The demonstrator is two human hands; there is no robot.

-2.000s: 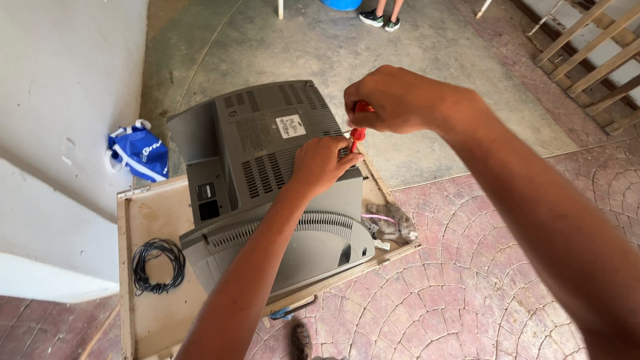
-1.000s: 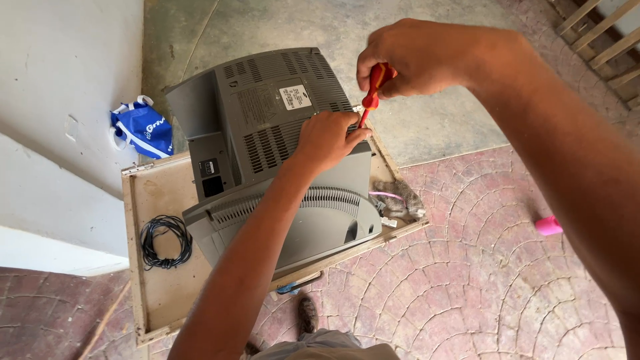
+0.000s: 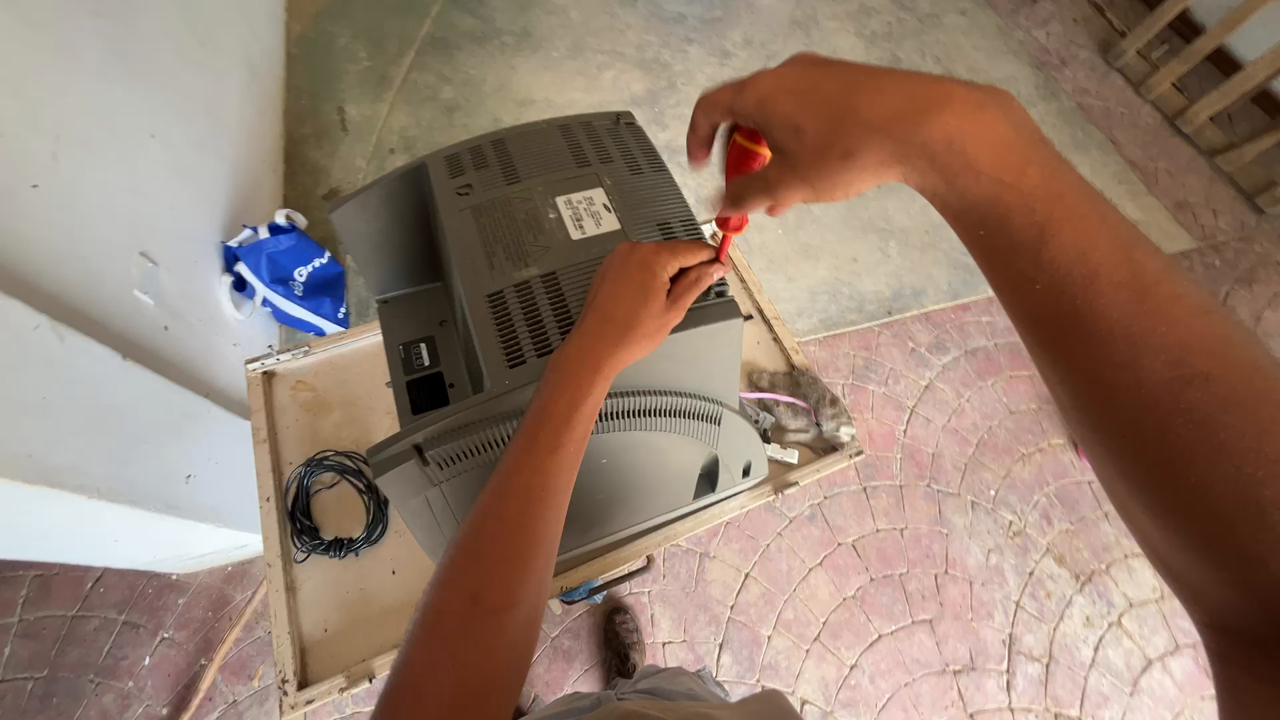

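A grey CRT television (image 3: 640,480) lies on a wooden board with raised edges (image 3: 345,620), its vented back casing facing up. My right hand (image 3: 820,130) is around the red handle of a screwdriver (image 3: 745,165), its fingers partly loose. The screwdriver leans slightly, its shaft pointing down at the casing's right edge; the tip is hidden. My left hand (image 3: 650,295) rests on the casing, thumb and forefinger pinched at the lower shaft. Whether the tip sits on a screw cannot be seen.
A coil of black cable (image 3: 337,505) lies on the board's left side. At its right corner are a grey cloth (image 3: 800,400) and a pink wire. A blue bag (image 3: 290,275) is by the white wall. Wooden slats (image 3: 1200,90) stand at upper right, and a shoe (image 3: 622,640) shows below.
My right hand's fingers have loosened on the screwdriver handle since one second ago. My left hand stays at the same edge of the casing. The view has shifted a little.
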